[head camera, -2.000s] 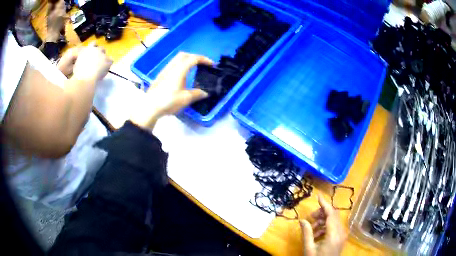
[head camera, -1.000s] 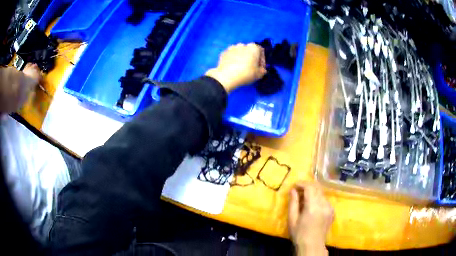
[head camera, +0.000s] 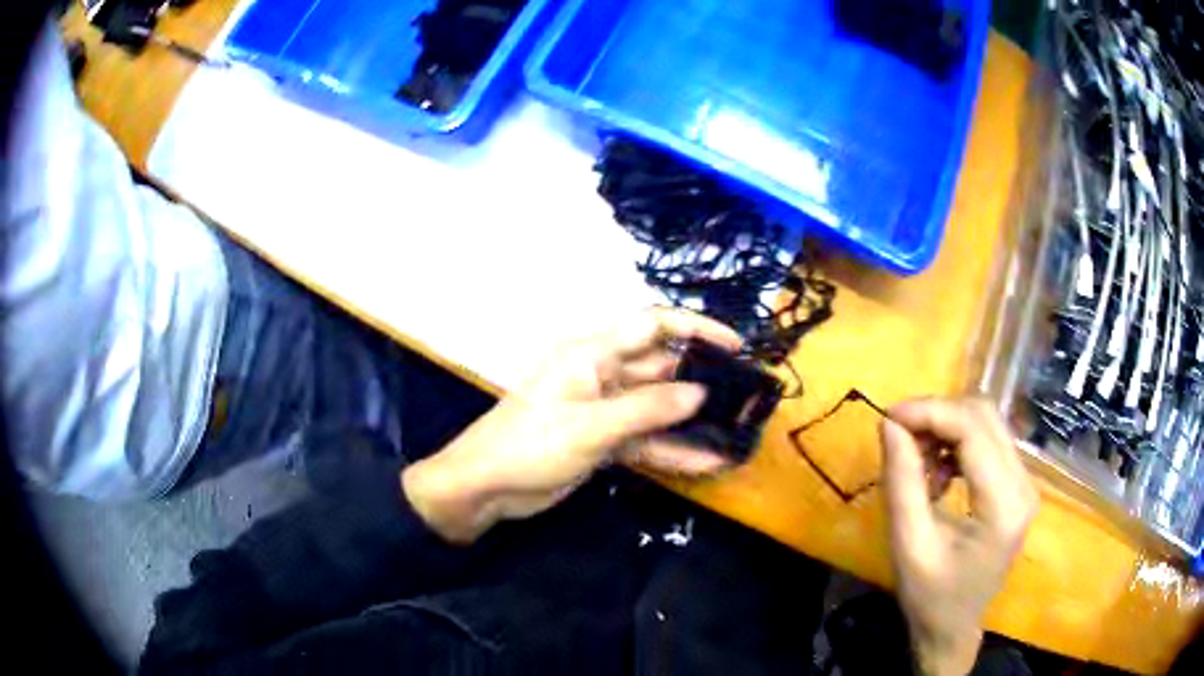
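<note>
My left hand (head camera: 581, 409) holds a black squarish housing (head camera: 726, 400) over the table edge, fingers on top and thumb along its near side. My right hand (head camera: 957, 495) is just right of it, thumb and forefinger at the corner of a thin black square sealing ring (head camera: 821, 457). The ring is open in the middle and apart from the housing. A tangled pile of black gaskets (head camera: 713, 251) lies behind the housing.
The right blue bin (head camera: 779, 172) holds black parts at its far side. The left blue bin (head camera: 449, 122) holds black housings. A clear bin (head camera: 1043, 264) of cable assemblies stands right. White sheet (head camera: 396, 225) covers part of the yellow table (head camera: 1056, 594). A person's light sleeve (head camera: 119, 304) is at left.
My left hand has come back from the right blue bin towards me and now shows a housing in it. My right hand has gone to the single ring and taken its corner. The view has shifted.
</note>
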